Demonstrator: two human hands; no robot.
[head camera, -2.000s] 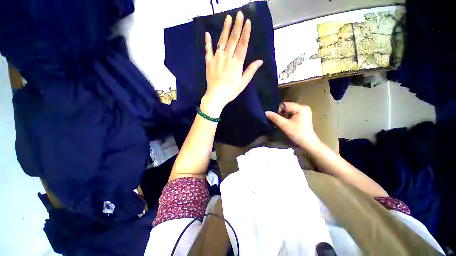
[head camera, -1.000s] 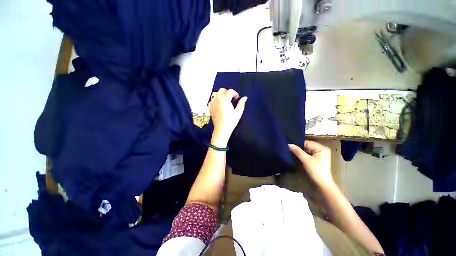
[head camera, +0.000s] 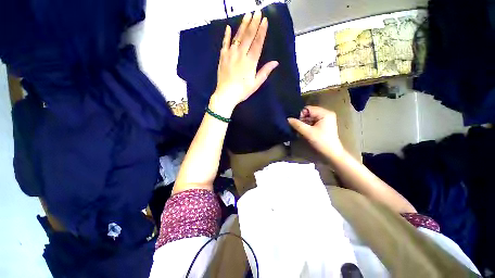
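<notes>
A dark navy cut panel (head camera: 201, 59) lies over the front of the white table, its lower part hanging past the edge toward my lap. My left hand (head camera: 241, 65) rests flat on the panel with its fingers spread. My right hand (head camera: 317, 127) pinches the panel's right edge near the table's front edge. A navy garment piece (head camera: 179, 126) runs from the left heap toward the panel; where they meet is hard to tell. The machine's needle is out of view.
A big navy garment bundle (head camera: 81, 146) fills the left side. A yellowed, cracked patch (head camera: 374, 49) is on the table's front edge. Dark pieces (head camera: 456, 59) hang at the right, with more dark cloth (head camera: 429, 179) below. White cloth (head camera: 296, 217) lies on my lap.
Since one second ago the view has shifted, and the machine head has left the picture. My left hand has opened flat and reaches farther up the panel. My right hand still pinches the edge.
</notes>
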